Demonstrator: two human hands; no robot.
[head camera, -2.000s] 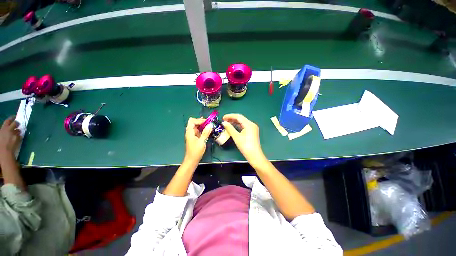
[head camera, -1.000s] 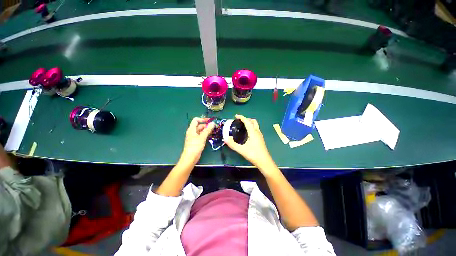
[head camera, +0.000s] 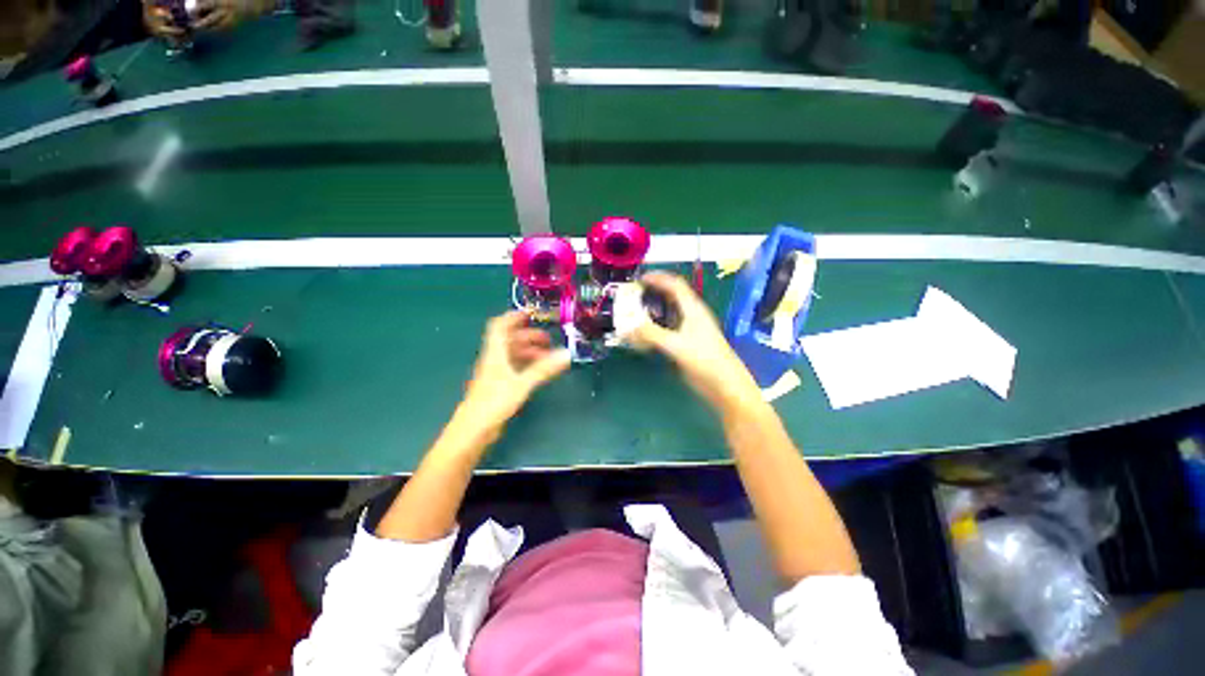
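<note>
My right hand [head camera: 681, 324] holds a small round unit [head camera: 619, 314] by its pale and black end. The unit lies on its side, its magenta ring facing left, close in front of two standing units. My left hand [head camera: 509, 370] is just left of the ring, fingers apart; it seems to hold nothing. A white piece shows by its fingertips. One standing unit [head camera: 543, 264] is behind the held one, and another standing unit [head camera: 619, 243] is to its right; both have magenta flared tops.
A blue tape dispenser [head camera: 763, 297] stands at the right, with a folded white paper [head camera: 912, 354] beyond. A unit with a black cap [head camera: 222, 362] lies at the left; magenta-topped units [head camera: 119, 258] stand behind it. A grey post [head camera: 513, 119] rises at the back.
The held unit has moved away from me, toward the standing units. My left hand has come off it and opened. The camera view has shifted, and the neighbour's hand has left the picture.
</note>
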